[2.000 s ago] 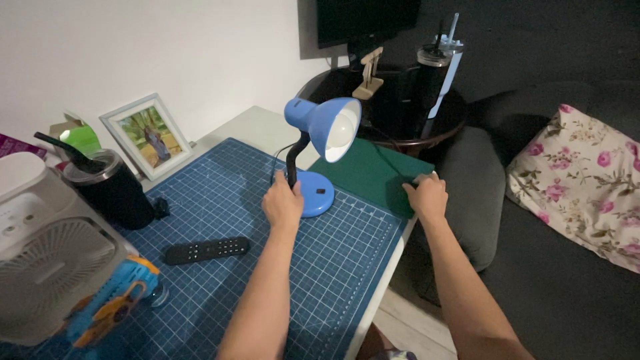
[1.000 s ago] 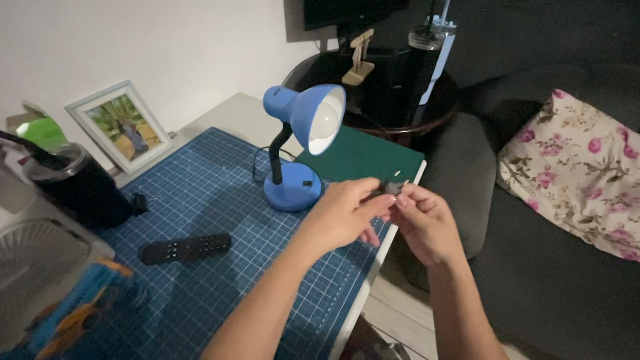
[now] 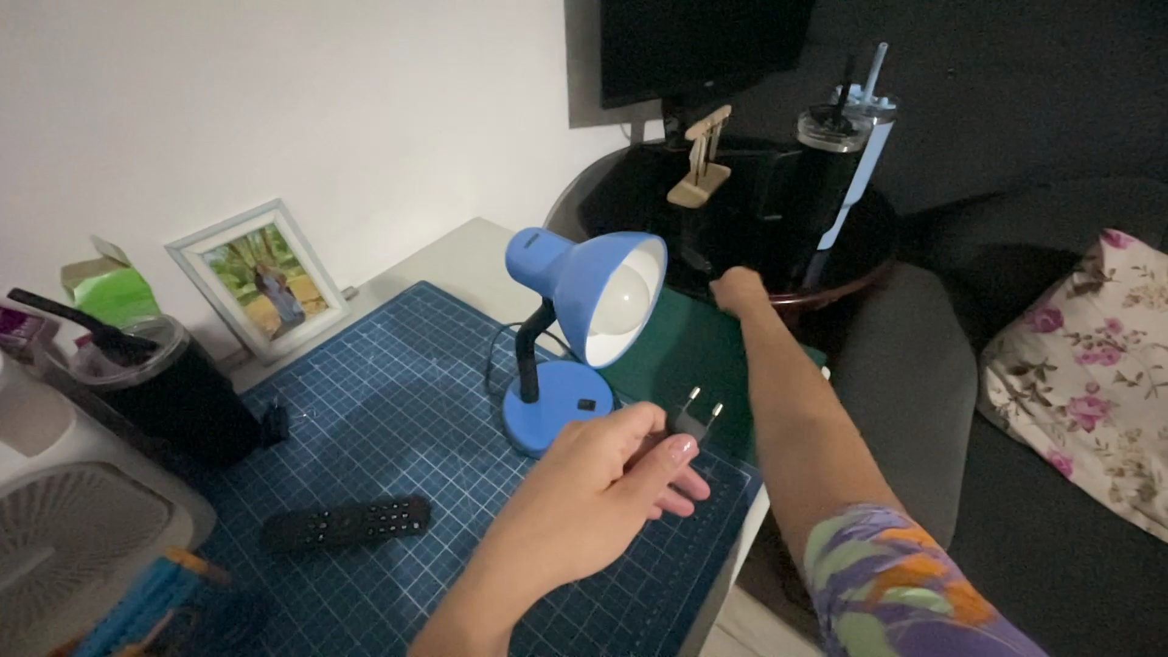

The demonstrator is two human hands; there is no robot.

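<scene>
My left hand (image 3: pixel 620 493) pinches a black two-pin power plug (image 3: pixel 695 418) between thumb and fingers, its metal pins pointing up and away. Just behind it stands a blue desk lamp (image 3: pixel 584 301) with a black neck and a round blue base, on a blue gridded cutting mat (image 3: pixel 383 401). Its thin cord shows behind the neck. My right hand (image 3: pixel 741 290) reaches over a dark green mat (image 3: pixel 675 342) to the near rim of a dark round table (image 3: pixel 584 205). Its fingertips are by a dark, thin item that I cannot make out, and whether they grip it is unclear.
A black remote control (image 3: pixel 347 525) lies on the cutting mat. At the left are a white fan (image 3: pixel 82 538), a black tumbler (image 3: pixel 173 392) and a picture frame (image 3: pixel 274 283). The round table bears a wooden stand (image 3: pixel 701 169) and tall tumblers (image 3: pixel 826 173). A grey sofa (image 3: pixel 894 392) is at the right.
My left hand was at the lamp's neck, then met my right hand over the mat's right side. Now the hands are apart: the left holds the plug, and the right has moved forward to the round table.
</scene>
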